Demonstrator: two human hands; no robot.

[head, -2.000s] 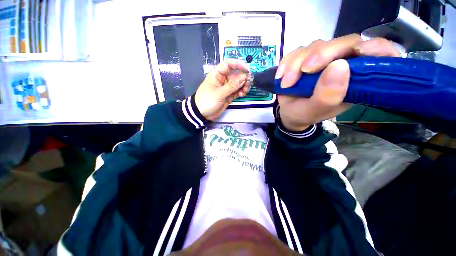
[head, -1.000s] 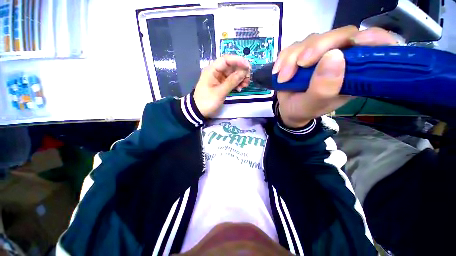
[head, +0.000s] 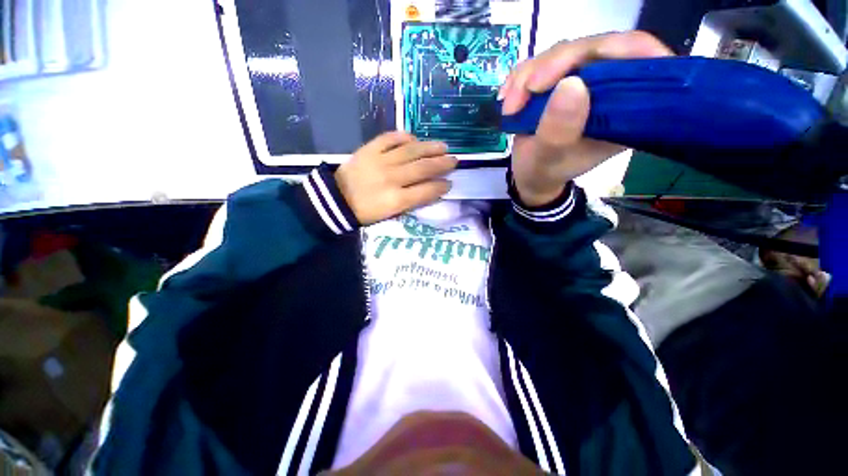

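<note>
The housing [head: 253,116] lies open, with a glossy dark panel [head: 321,84] on its left side and a green circuit board [head: 460,88] on its right. My left hand [head: 398,175] lies palm down over the near rim, fingers extended near the board's lower left corner; no object shows in it, and its underside is hidden. My right hand [head: 567,121] grips a thick blue electric screwdriver [head: 688,98]. The screwdriver's front end is at the board's right edge; its dark tip cannot be made out. No screw can be made out.
A metal and dark device [head: 776,37] stands at the back right. A clear tray [head: 51,37] is at the far left, with small blue parts [head: 13,149] near the left edge. A green surface [head: 697,177] lies right of the bench. Part of another person's hand [head: 798,265] shows at the right.
My left hand has left its pinch at the driver tip and moved down to the near rim, fingers straightened. The screwdriver has moved slightly off the board to the right. The view has shifted.
</note>
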